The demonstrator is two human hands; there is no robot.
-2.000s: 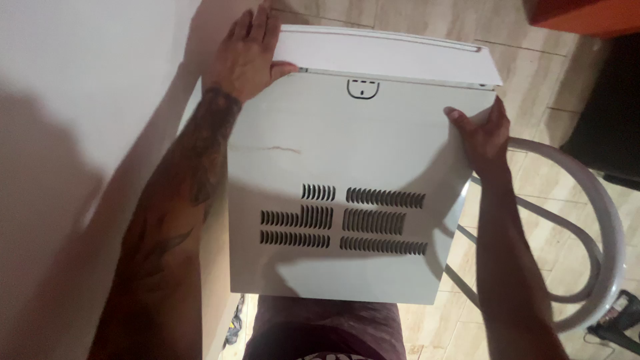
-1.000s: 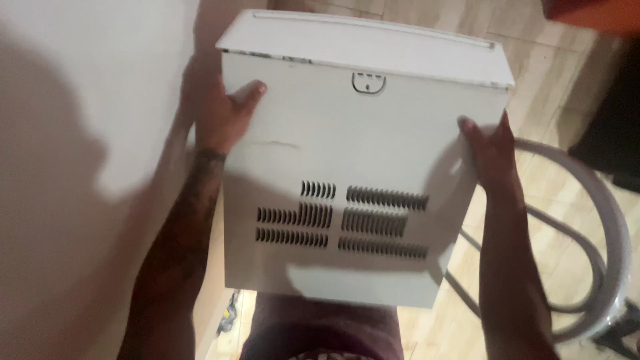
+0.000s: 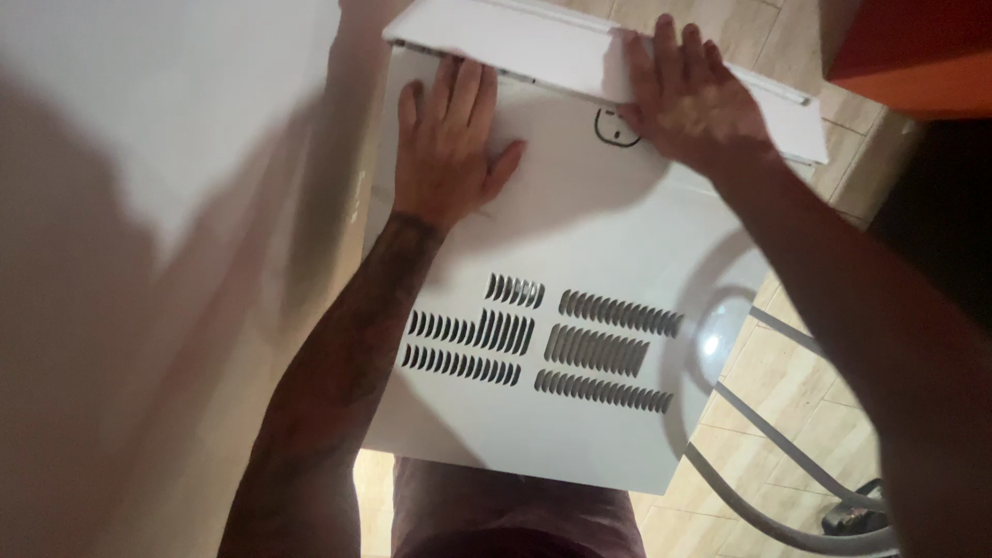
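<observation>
A white metal panel (image 3: 573, 232) with rows of curved vent slots lies before me, a printed mark near its far edge. Along that far edge runs a raised white strip (image 3: 535, 39), and a dark gap shows between the two on the left. My left hand (image 3: 453, 147) lies flat on the panel, fingertips at the gap, thumb spread. My right hand (image 3: 694, 105) rests palm down across the strip, fingers apart, its heel over the panel. Neither hand is closed around anything. What the panel belongs to is hidden beneath it.
A pale wall-like surface (image 3: 155, 155) fills the left side. Grey curved tubing (image 3: 767, 504) lies over the tiled floor (image 3: 775, 418) at right, with a dark object (image 3: 852, 511) beside it. An orange-red object (image 3: 922, 62) stands at the upper right, above a black area.
Both hands have left the panel's sides. My left hand has moved inward onto the panel, and my right hand has moved up onto the strip. The panel appears more tilted in view.
</observation>
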